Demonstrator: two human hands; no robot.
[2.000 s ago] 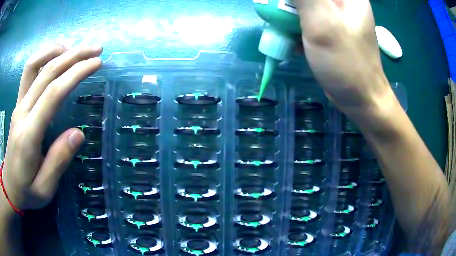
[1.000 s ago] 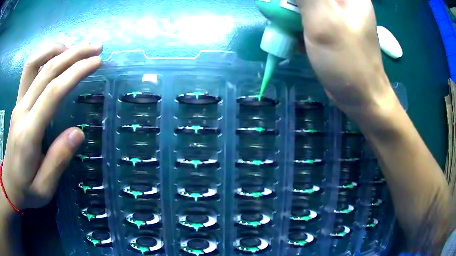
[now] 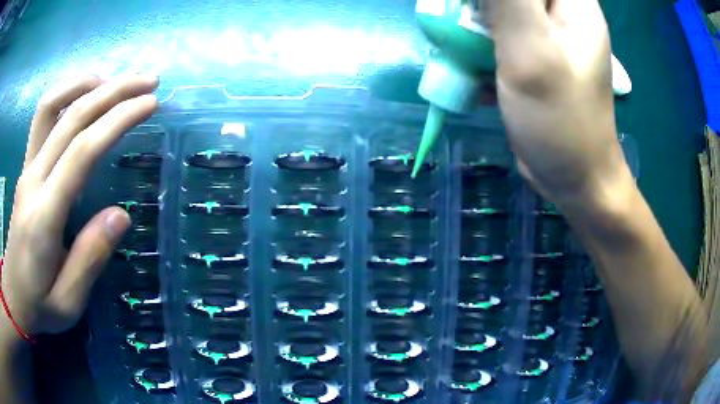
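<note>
A clear plastic tray (image 3: 264,197) lies in front of me with several columns of dark round parts (image 3: 307,306) in its pockets. Most show a small green dab. My right hand (image 3: 553,102) holds a green squeeze bottle (image 3: 456,35) with its nozzle down. The nozzle tip (image 3: 414,173) is at the top part of the fourth column from the left; whether it touches cannot be told. My left hand (image 3: 71,189) rests on the tray's left edge, fingers spread, holding nothing.
A white oval object (image 3: 621,77) lies on the dark green mat (image 3: 663,118), partly behind my right hand. A blue edge (image 3: 701,51) shows at the upper right, with brown layered cardboard (image 3: 709,213) below it. A red string is on my left wrist.
My right hand and the bottle have moved slightly right, and the nozzle tip is a little lower in view. The hand now covers part of the white oval object. My left hand is nearly unchanged.
</note>
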